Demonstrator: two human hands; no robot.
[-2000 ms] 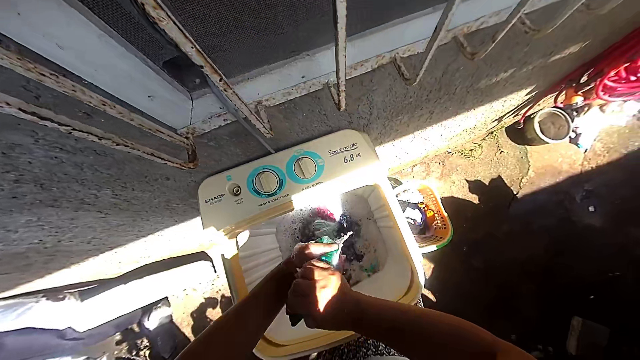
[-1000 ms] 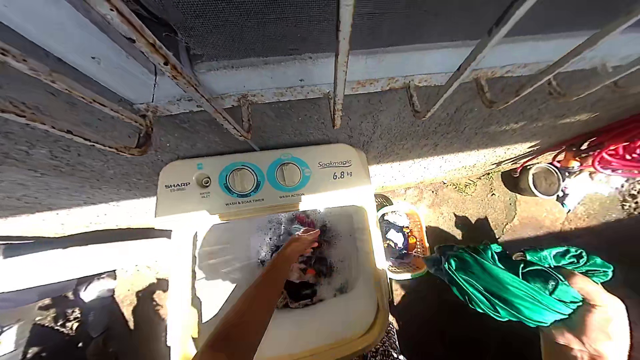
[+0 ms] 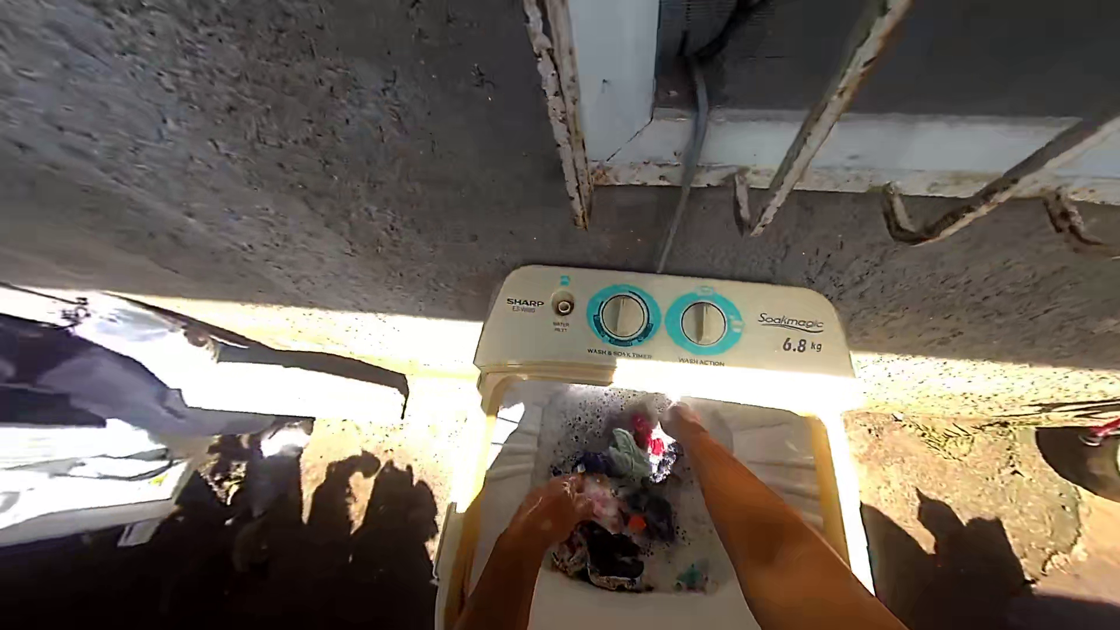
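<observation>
Below me stands a Sharp washing machine (image 3: 516, 337) with two turquoise-ringed knobs on its panel. Wet clothes of several colours (image 3: 626, 503) lie in sudsy water in its white tub (image 3: 779, 455). At the left side of the pile is my left hand (image 3: 560, 507), touching pinkish cloth; its fingertips are partly lost in the suds. My right hand (image 3: 682, 422) reaches to the far side of the tub, beside red and white cloth, and glare hides its fingers. Whether either hand grips cloth does not show.
Behind the machine rises a rough concrete wall (image 3: 350, 175) with rusty window bars (image 3: 831, 114) jutting out above. A grey hose or cable (image 3: 691, 166) hangs down behind the panel. A white object with cloth (image 3: 96, 472) is at the left, and a dark round container (image 3: 1081, 455) at the right edge.
My right hand, which held green cloth out to the right of the machine one second ago, is now in the tub without it. The view has swung to the left.
</observation>
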